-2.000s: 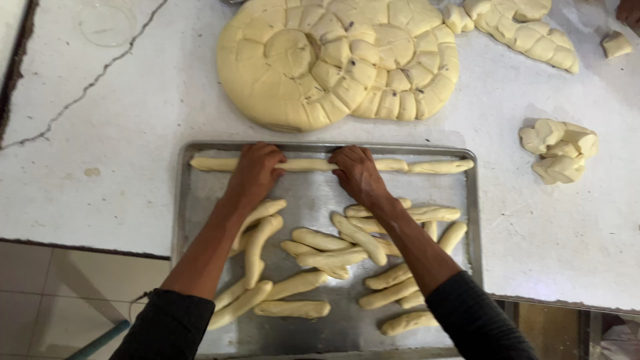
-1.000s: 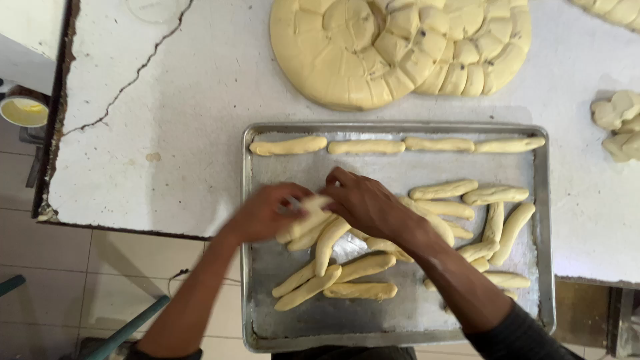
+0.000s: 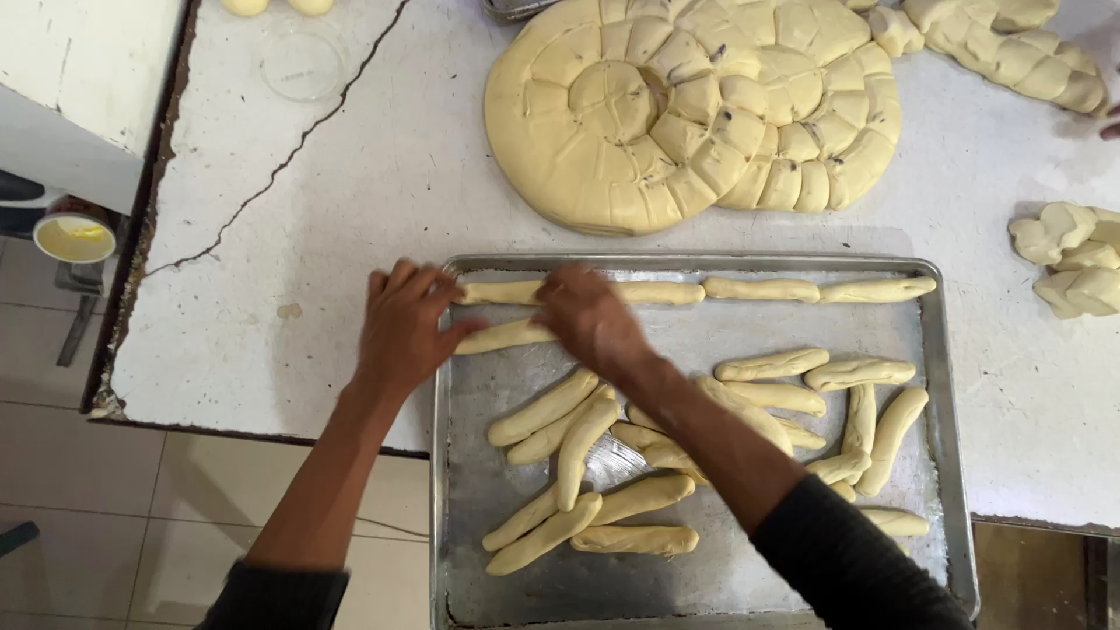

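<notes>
A metal baking tray (image 3: 700, 261) holds a row of dough sticks (image 3: 759, 290) laid end to end along its far edge. Just below that row, at the tray's left side, lies another dough stick (image 3: 500, 338). My left hand (image 3: 404, 324) is at its left end, over the tray's corner, fingers bent and thumb touching the stick. My right hand (image 3: 588, 317) is on its right end, slightly blurred, and covers part of the row above; its hold is hard to make out. Many loose dough sticks (image 3: 544, 409) lie in a jumble over the middle and near part of the tray.
Beyond the tray sit large scored rounds of dough (image 3: 604, 166) on a cracked white table (image 3: 367, 175). Lumps of dough (image 3: 1081, 258) lie at the right, more dough (image 3: 1006, 52) at the back right. A round clear lid (image 3: 302, 63) and a yellow-lined container (image 3: 74, 238) are at the left.
Both hands have moved from the loose sticks to the tray's upper left, where a stick now lies below the row. Two seconds ago they were on the far row.
</notes>
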